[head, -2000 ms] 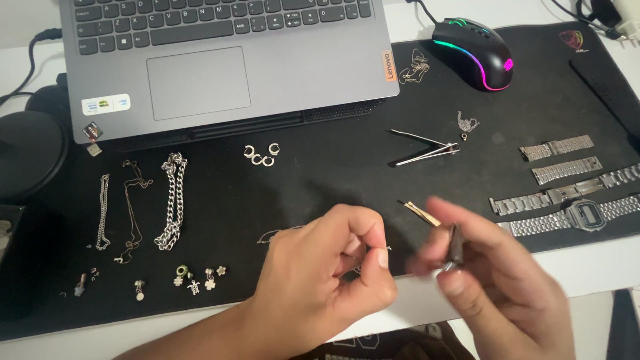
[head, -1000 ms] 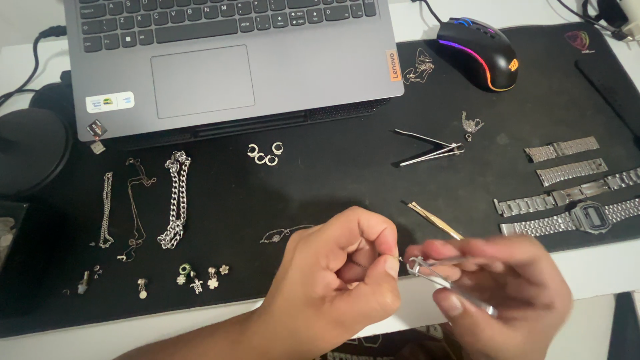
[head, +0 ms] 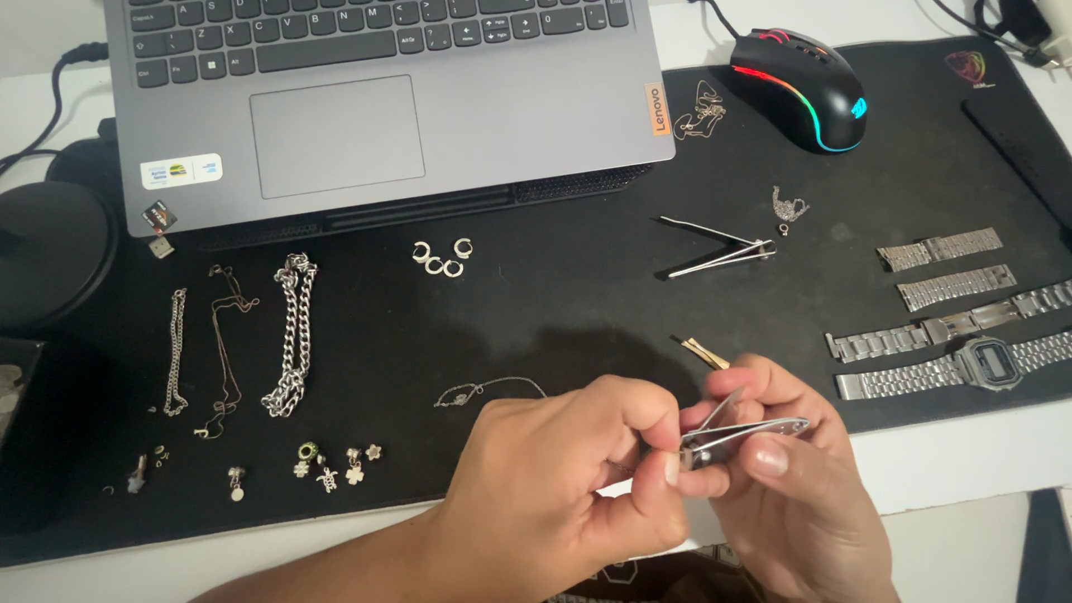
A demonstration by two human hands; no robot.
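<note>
My right hand (head: 796, 477) holds a metal nail clipper (head: 745, 434), its lever raised and its jaws at the fingertips of my left hand (head: 586, 461). Those left fingers are pinched together; what lies between them is mostly hidden. A thin silver chain (head: 507, 380) lies on the black desk mat behind my left hand. Just beyond my right fingers are gold-coloured tweezers or a similar slim tool (head: 705, 353), partly covered. Farther back on the mat rests another opened metal clipper or tweezer-like tool (head: 720, 258).
A laptop (head: 335, 126) stands at the back, with a lit mouse (head: 800, 90) beside it. Chains (head: 293, 335), hoop earrings (head: 442, 258) and small charms (head: 327, 479) lie on the mat's left and middle. Metal watch bands (head: 955, 287) and a digital watch (head: 992, 363) are at the right.
The nail clipper in my right hand has come up against my left fingertips. One second ago its jaws were a little to the right of them.
</note>
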